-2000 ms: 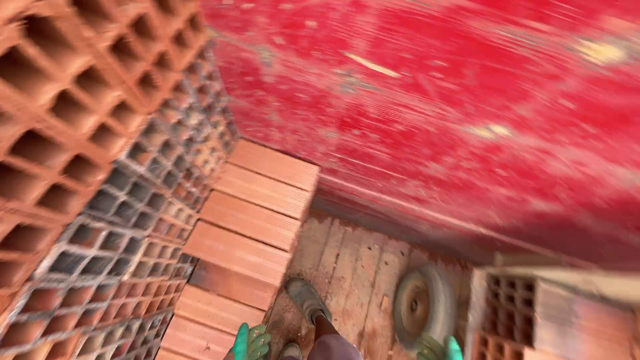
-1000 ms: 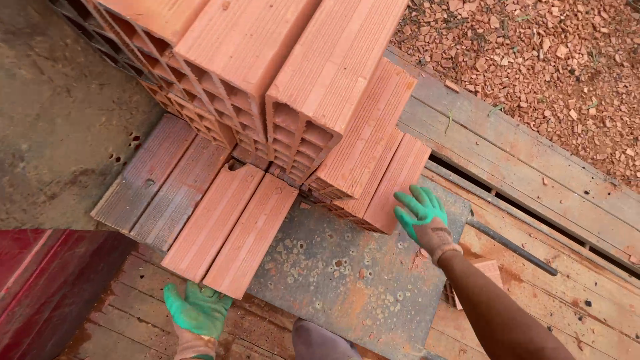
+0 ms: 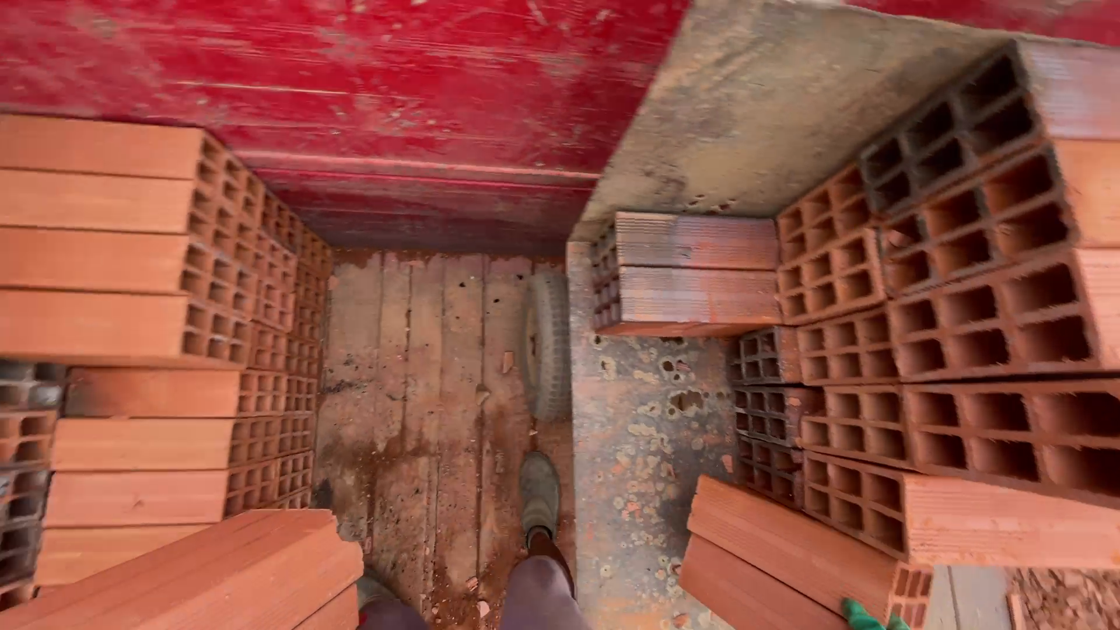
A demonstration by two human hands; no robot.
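Observation:
Only green-gloved fingertips of my right hand show, at the bottom right edge. They touch the near end of two tilted hollow clay bricks lying side by side; whether they grip them cannot be told. My left hand is not in view. At the lower left, more hollow clay bricks lie at a slant, cut off by the frame's edge. Two grooved bricks sit at the far end of a stained metal plate, against the right-hand stack of hollow bricks.
A tall brick stack stands on the left. Between the stacks runs a dusty plank floor with a tyre and my booted foot. A red panel closes the far side. Broken rubble shows at the lower right.
The view has swung round from the brick stack to the red panel and floor. My left hand, at the brick ends one second ago, has left the view.

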